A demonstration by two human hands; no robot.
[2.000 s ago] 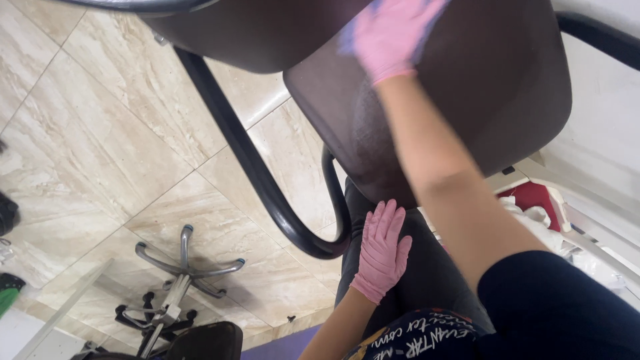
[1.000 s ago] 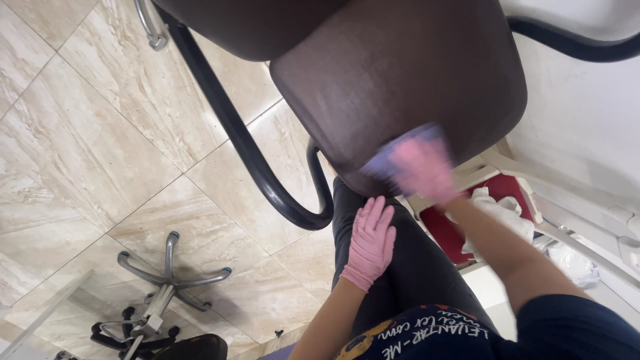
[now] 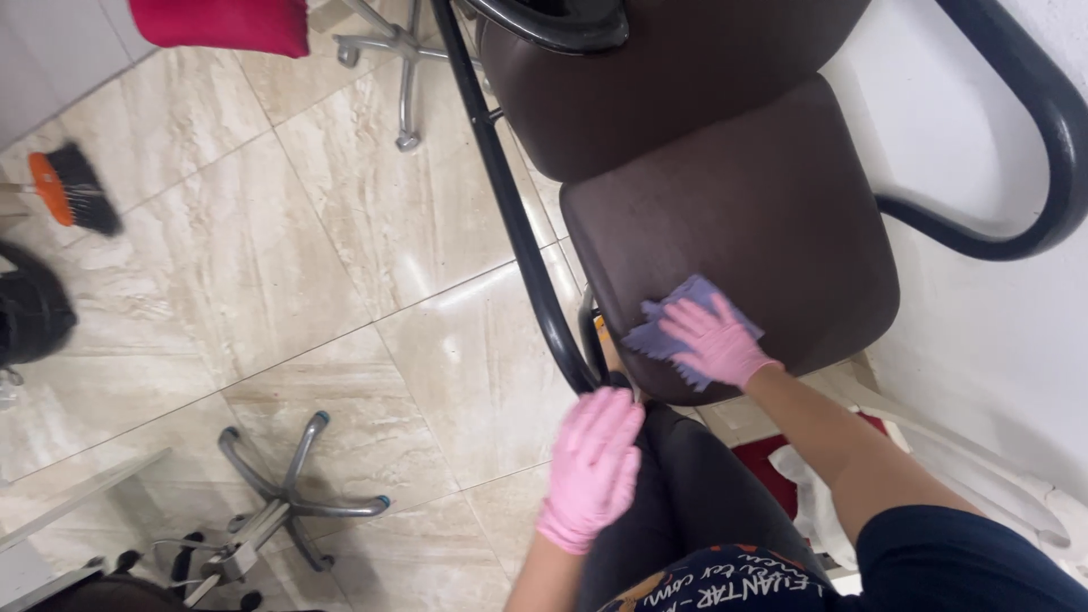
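My right hand [image 3: 718, 340], in a pink glove, presses a purple cloth [image 3: 659, 340] with a zigzag edge onto the front left part of a dark brown padded seat [image 3: 790, 229]. Its fingers are spread over the cloth. My left hand [image 3: 591, 463], gloved in pink too, is held in front of my thigh near the lower bend of the black tubular armrest [image 3: 531, 280]; nothing shows in it, and its fingers lie nearly together, extended. The brown backrest [image 3: 654, 76] stands beyond the seat. A glossy black basin rim [image 3: 561, 30] overlaps the backrest's top left.
On the tiled floor at lower left stands a metal star-shaped chair base [image 3: 289, 497]. An orange broom head [image 3: 53, 189] and a black object [image 3: 34, 306] are at far left. A red container [image 3: 765, 467] with white cloth is beside my right leg. The white wall is at right.
My right hand has come with the cloth from the seat's far part to its front edge, then to the front left. The left hand has moved near the armrest bend. The view has shifted.
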